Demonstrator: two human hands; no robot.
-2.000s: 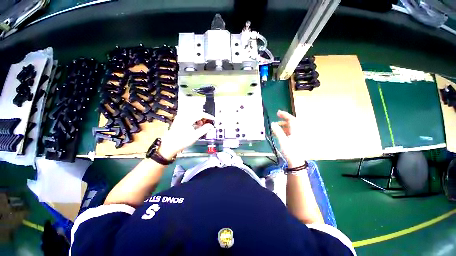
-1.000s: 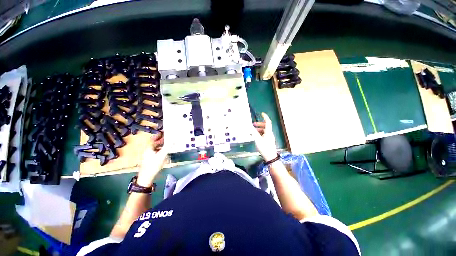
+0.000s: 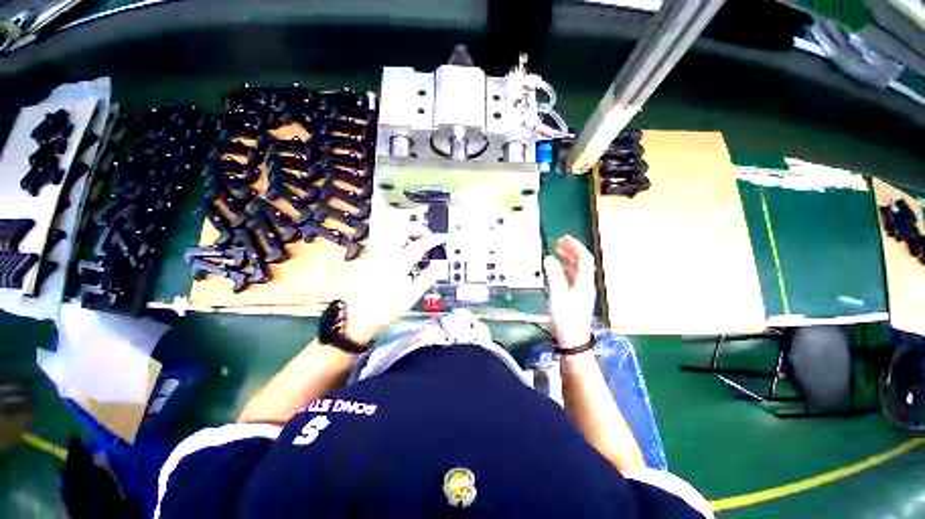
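Note:
The silver press fixture (image 3: 459, 112) stands in front of me, its yellow-green upper plate (image 3: 497, 193) above a pale base plate (image 3: 517, 248) with dark holes. A dark elongated part (image 3: 438, 215) lies at the plate's centre. My left hand (image 3: 401, 269) is over the plate's left side, fingertips at the near end of this part; whether it grips it cannot be told. My right hand (image 3: 573, 284) is beside the plate's right front edge, fingers apart, holding nothing visible. A red button (image 3: 434, 302) shows at the plate's front edge.
Black moulded parts (image 3: 289, 152) lie in rows on cardboard left of the fixture, with a dense pile (image 3: 152, 193) further left. A white sheet (image 3: 25, 177) is far left. Right are a cardboard sheet (image 3: 680, 243) with a few parts (image 3: 622, 162), and a metal post (image 3: 634, 81).
Since one second ago, my left hand has moved from the fixture's left front side onto the base plate at the dark part. My right hand stays by the right side. The view has shifted.

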